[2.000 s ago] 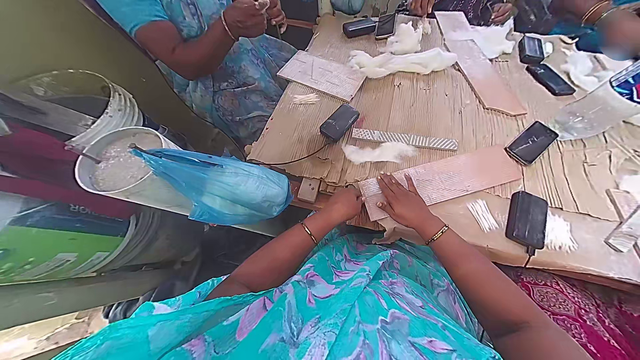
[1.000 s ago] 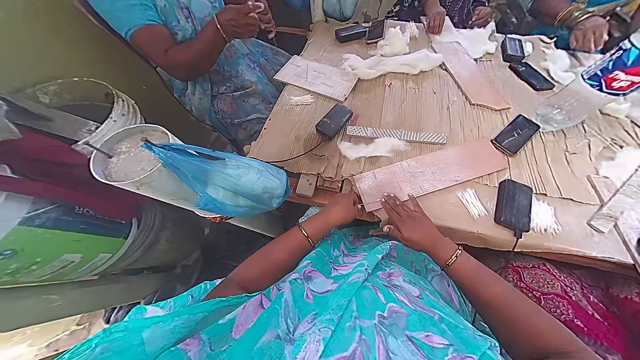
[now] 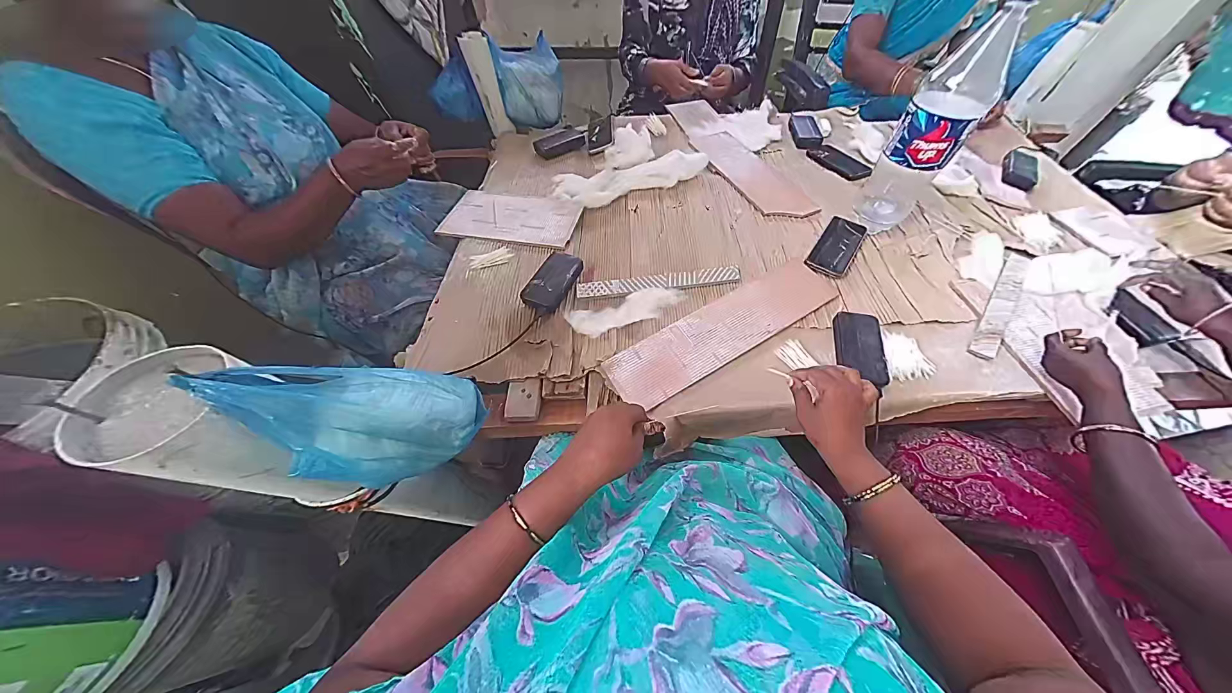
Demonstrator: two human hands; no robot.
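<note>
My left hand (image 3: 609, 440) is curled at the table's front edge, by the near end of a long, ridged, pinkish board (image 3: 717, 337); whether it holds anything is hidden. My right hand (image 3: 835, 412) has its fingertips closed on a thin white wick beside a small pile of white wicks (image 3: 797, 354). Right behind that hand lies a black rectangular case (image 3: 861, 348), with a second wick pile (image 3: 908, 356) to its right. Loose white cotton (image 3: 626, 312) and a patterned metallic strip (image 3: 659, 282) lie beyond the board.
A blue plastic bag (image 3: 346, 419) and a white bucket (image 3: 135, 433) stand left of the table. Another black case (image 3: 551, 282), a phone (image 3: 835, 246) and a plastic bottle (image 3: 929, 144) are on the table (image 3: 616, 241). Several co-workers sit around it; one's hand (image 3: 1083, 366) is at the right.
My right hand has left the board and moved right to the wick pile. My left hand remains near the board's near end. The view has tilted up.
</note>
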